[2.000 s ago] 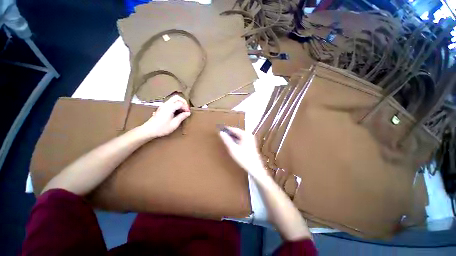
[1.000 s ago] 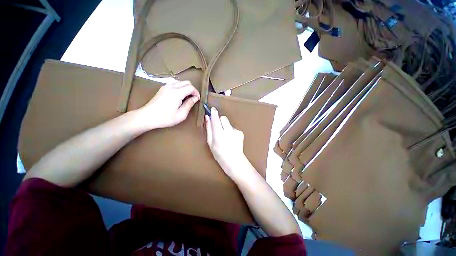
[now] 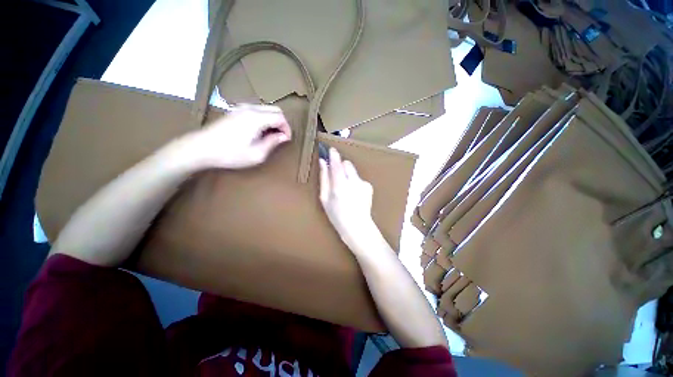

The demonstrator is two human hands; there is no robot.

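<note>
A tan bag body panel (image 3: 243, 235) lies flat in front of me, its stitched edge on the far side. A tan handle (image 3: 310, 136) runs down over that edge, its flat end on the panel. My left hand (image 3: 247, 136) is over the panel left of this handle end, thumb and index finger curled close together; whether a thread is between them is too fine to tell. My right hand (image 3: 343, 184) lies just right of the handle end and holds dark thread snips (image 3: 323, 152), mostly hidden by the fingers.
Tan panels (image 3: 398, 59) lie beyond the work. Stacked panels (image 3: 531, 243) are fanned at the right. Bundled straps (image 3: 627, 81) and dark tags (image 3: 472, 60) lie at the far right. A metal frame (image 3: 55, 70) stands at the far left.
My right hand came from the right to the handle end with the snips. In the last second my left hand has drawn slightly left, off the handle, and the snips have shifted right.
</note>
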